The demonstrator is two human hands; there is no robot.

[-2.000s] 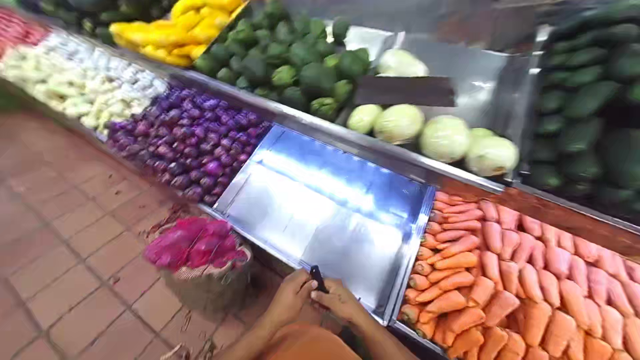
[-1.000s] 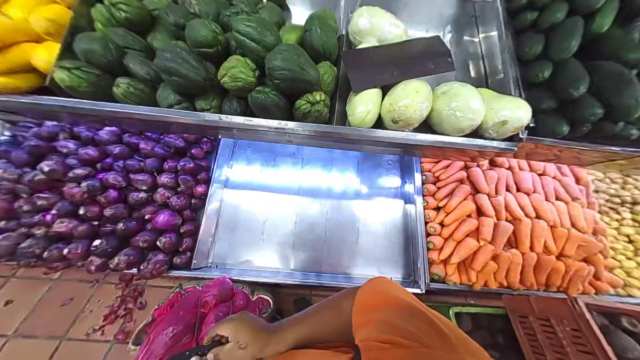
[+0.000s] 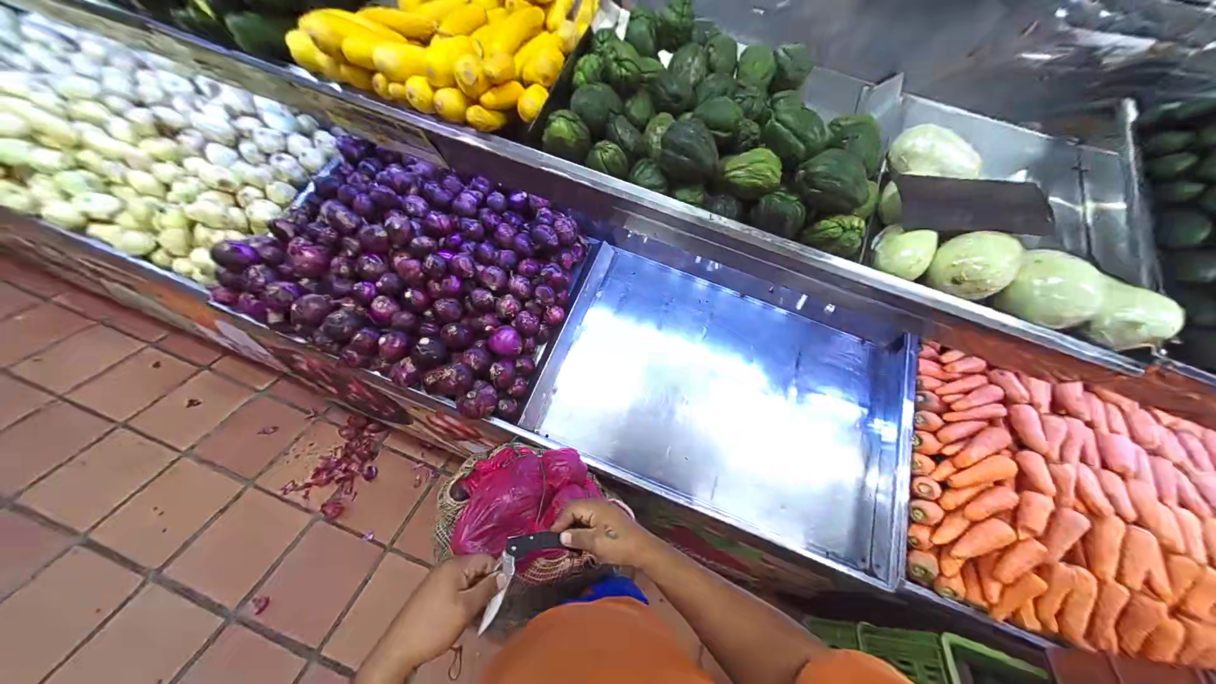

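Note:
My right hand (image 3: 603,532) grips the black handle of a folding knife (image 3: 503,579), whose blade hangs angled down from it. With its fingertips at the blade near the pivot, my left hand (image 3: 465,589) pinches the knife. Both hands are over a mesh sack (image 3: 446,508) with a pink plastic bag (image 3: 513,494) bulging at its mouth. Beyond them lies a shiny metal display tray (image 3: 703,399) with no produce in it, between red onions (image 3: 418,275) on the left and carrots (image 3: 1054,494) on the right.
Chayotes (image 3: 712,133), yellow squash (image 3: 456,47) and pale green squash (image 3: 974,264) fill the upper shelf. White onions (image 3: 161,142) lie at far left. Onion skins (image 3: 347,465) litter the tiled floor (image 3: 190,532). Green plastic crates (image 3: 902,651) stand below the carrots.
The view has swung. A second ago only one hand showed, low by the pink bag with the knife; now both hands meet at the knife, and its blade is seen folded out.

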